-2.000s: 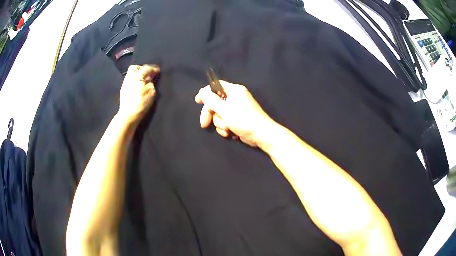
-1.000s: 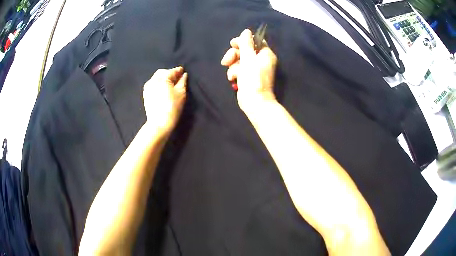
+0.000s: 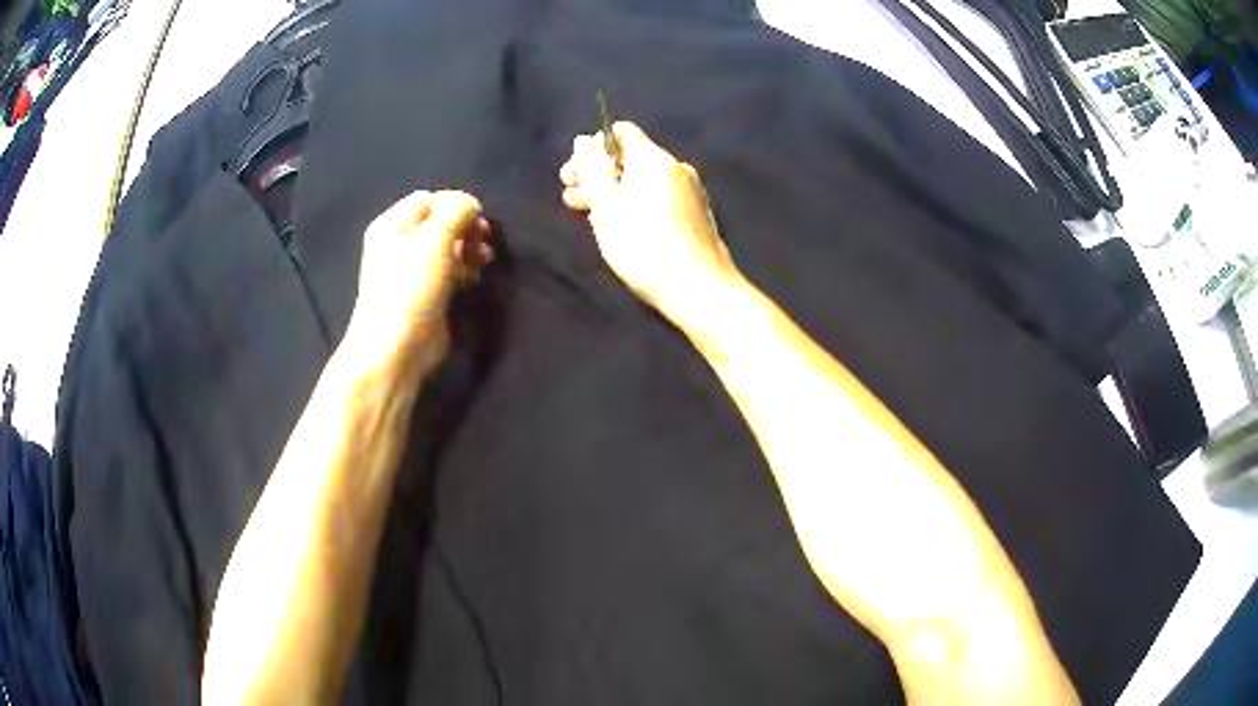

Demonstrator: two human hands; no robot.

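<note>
A black suit jacket [image 3: 621, 483] lies spread over most of the view, with a soft fold running down its middle. My left hand [image 3: 422, 255] is closed at this fold, pinching the cloth left of centre. My right hand [image 3: 635, 193] is just right of it, over the upper part of the jacket, closed around the thread snips [image 3: 606, 122]. Only their thin pointed tip shows above the fingers. Whether any thread is held is too small to tell.
Black straps [image 3: 1014, 104] and a calculator [image 3: 1131, 76] lie at the upper right on the white tabletop [image 3: 814, 24]. A dark hanger-like loop [image 3: 276, 86] and a yellowish tape [image 3: 138, 117] are at the upper left. Navy cloth [image 3: 35, 552] hangs at the left edge.
Over two seconds the jacket shifted slightly left in view. My left hand moved right, then slightly back left. My right hand went up and right, then came back left toward it, still holding the snips.
</note>
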